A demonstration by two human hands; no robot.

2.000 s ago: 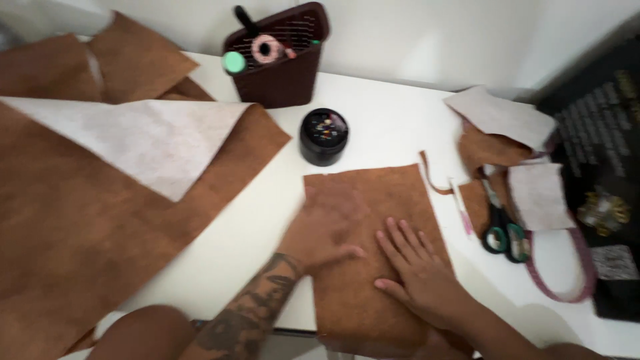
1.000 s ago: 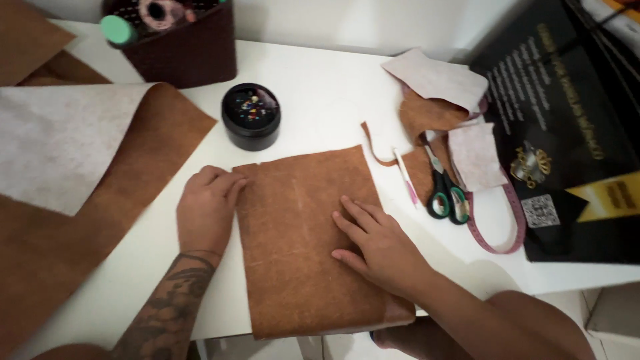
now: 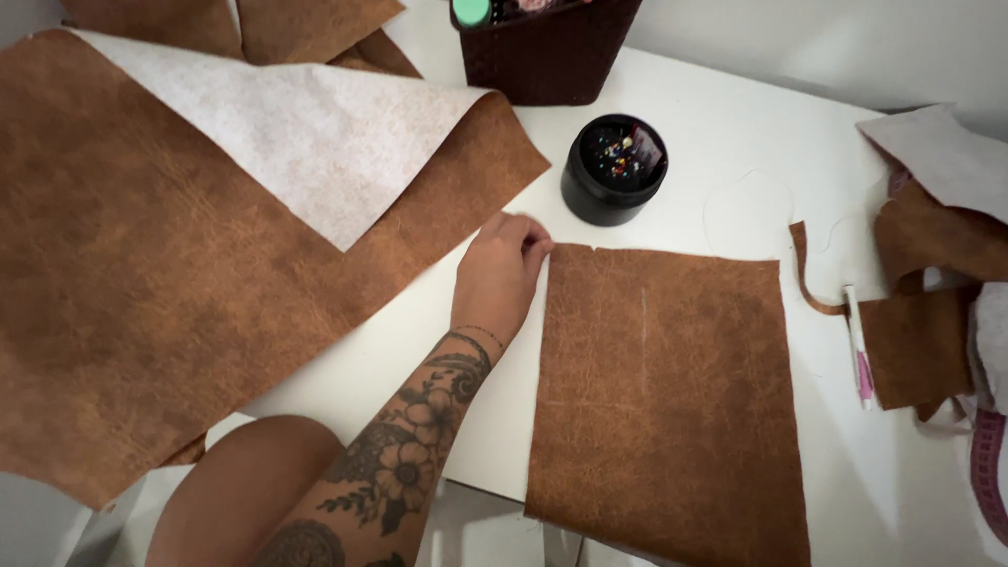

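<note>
A rectangular piece of brown leather-like fabric [image 3: 669, 394] lies flat on the white table, with faint pale lines on it and a small notch in its top edge. My left hand [image 3: 504, 268] pinches its top left corner between thumb and fingertips. My right hand is out of the frame. Just above the piece stands a round black container [image 3: 614, 169] holding pins with coloured heads. A larger sheet of the same fabric [image 3: 197, 260] spreads over the left side, one corner folded back to show its whitish underside [image 3: 291, 118].
A dark brown basket [image 3: 543, 59] with a green-capped item stands at the back. On the right are a white and pink pen [image 3: 858, 346], brown scraps [image 3: 917, 346], a thin strip [image 3: 805, 268], a pale scrap [image 3: 949, 153] and a pink measuring tape [image 3: 987, 472].
My right hand lay on the rectangular piece one second ago and has left the view. My left hand stays at the top left corner. The view has shifted left, and the scissors are no longer seen.
</note>
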